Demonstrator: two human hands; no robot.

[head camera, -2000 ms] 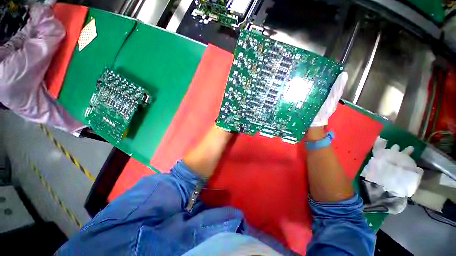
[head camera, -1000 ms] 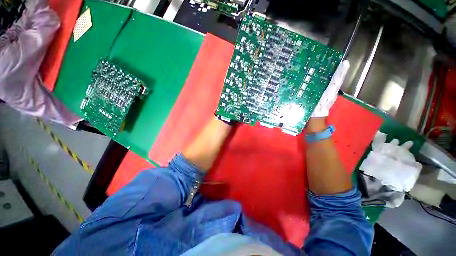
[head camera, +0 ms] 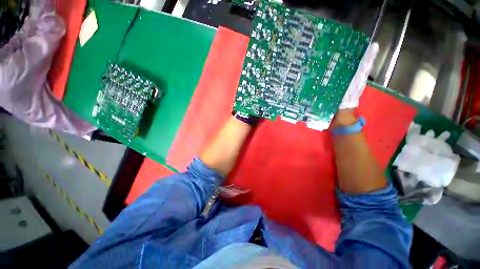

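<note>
A large green circuit board (head camera: 300, 65) is held up in front of me, its side with rows of small silver and dark parts facing the camera. My right hand (head camera: 361, 79), in a white glove with a light blue wrist band, holds the board's right edge. My left hand is hidden behind the board; only the forearm and a dark band at the wrist show below its lower left corner. The board is above the far part of the red mat (head camera: 284, 173) and overlaps the line behind.
Another green board (head camera: 124, 105) lies on the green mat (head camera: 173, 58) at left, near a pale yellow card (head camera: 89, 28). A person's pink sleeve (head camera: 31, 79) is at far left. Crumpled white gloves (head camera: 429, 160) lie at right. Metal conveyor rails (head camera: 398, 47) run behind.
The held board has moved up and slightly right in the picture, with my right hand. The bright glare on it has gone. The board on the green mat has not moved on the mat.
</note>
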